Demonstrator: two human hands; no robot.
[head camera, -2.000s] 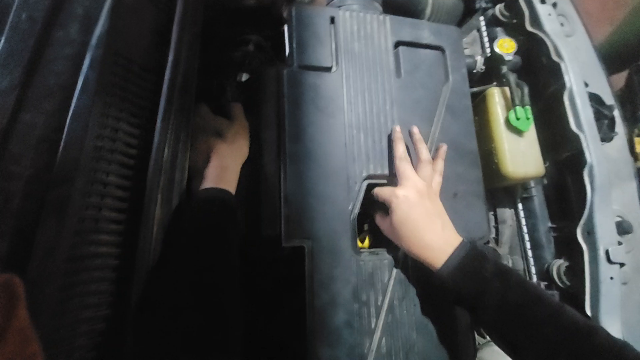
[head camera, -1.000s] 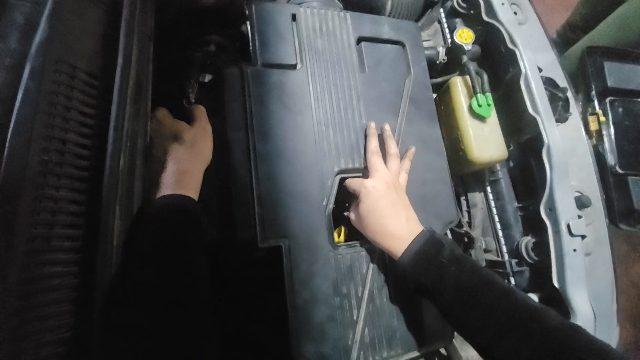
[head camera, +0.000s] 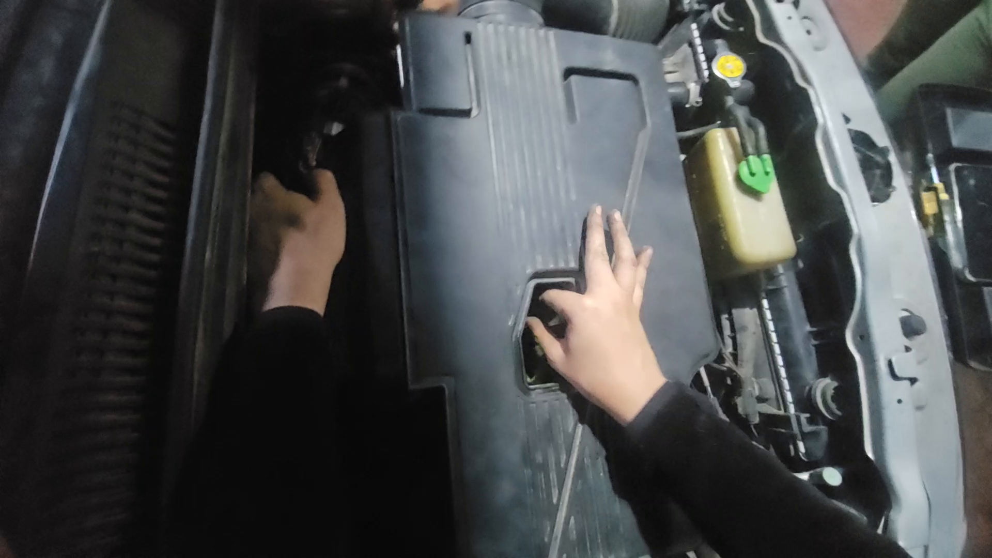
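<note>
A black plastic engine cover (head camera: 465, 232) with a ribbed band fills the middle of the view. My right hand (head camera: 608, 329) lies on it, three fingers spread on its surface, thumb and index finger reaching into the cover's opening (head camera: 535, 372); whether they grip anything is unclear. My left hand (head camera: 298, 240) is down in the dark gap left of the cover, its fingertips near a small dark part (head camera: 311, 147); shadow hides whether it holds this part. The yellow piece seen earlier in the opening is mostly hidden now.
Right of the cover stand a yellowish coolant reservoir (head camera: 740, 225) with a green cap (head camera: 756, 173) and a yellow-topped radiator cap (head camera: 729, 67). The grey metal front body panel (head camera: 891, 310) runs down the right. A vented cowl (head camera: 116, 310) borders the left; a black duct (head camera: 604, 15) is at the top.
The view has shifted somewhat. My right thumb and index finger now show apart at the opening, where they were closer together. My left hand stays in the gap.
</note>
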